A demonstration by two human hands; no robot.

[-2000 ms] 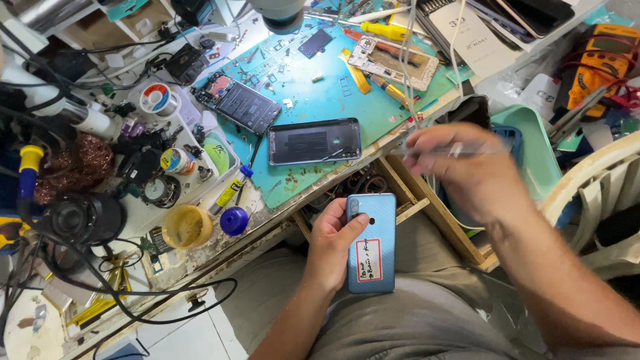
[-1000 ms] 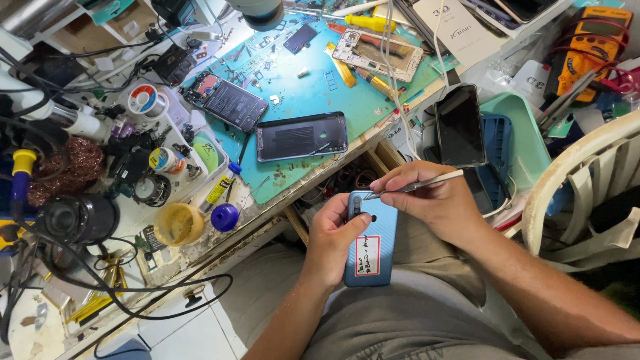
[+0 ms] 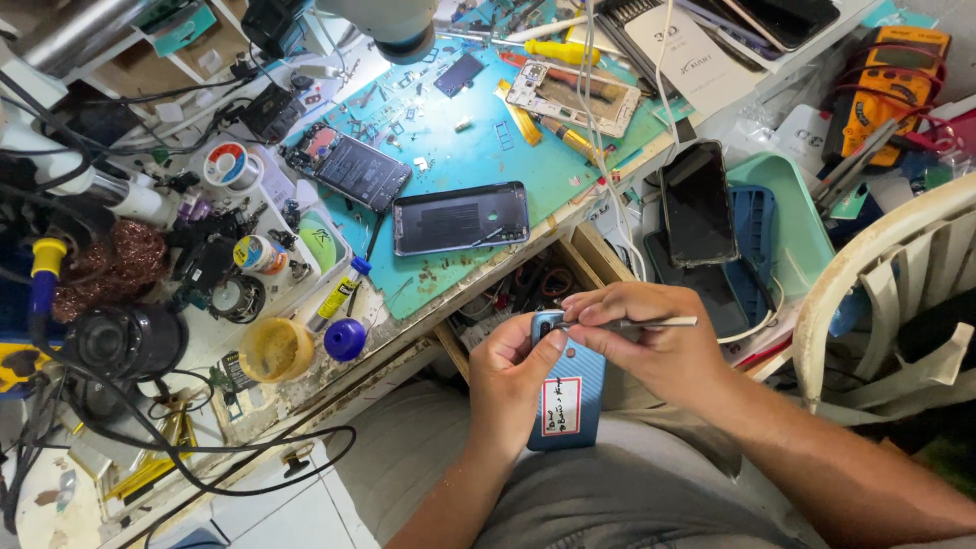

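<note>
A blue smartphone with a carbon-fibre-look back and a handwritten label stands back toward me over my lap. My left hand grips its upper left side, the thumb beside the camera lenses. My right hand holds metal tweezers, their tips at the camera area; the fingers partly hide the tips. On the turquoise work mat lie an empty phone back housing, an opened phone with its battery showing and a bare phone frame.
An open drawer with tools lies just beyond my hands. To the right are a green bin with phones, an orange multimeter and a white plastic chair. A microscope head, solder spool and looping black cables occupy the left.
My right hand with the tweezers, held away from the phone two seconds ago, has come to its camera area. My left hand still holds the phone.
</note>
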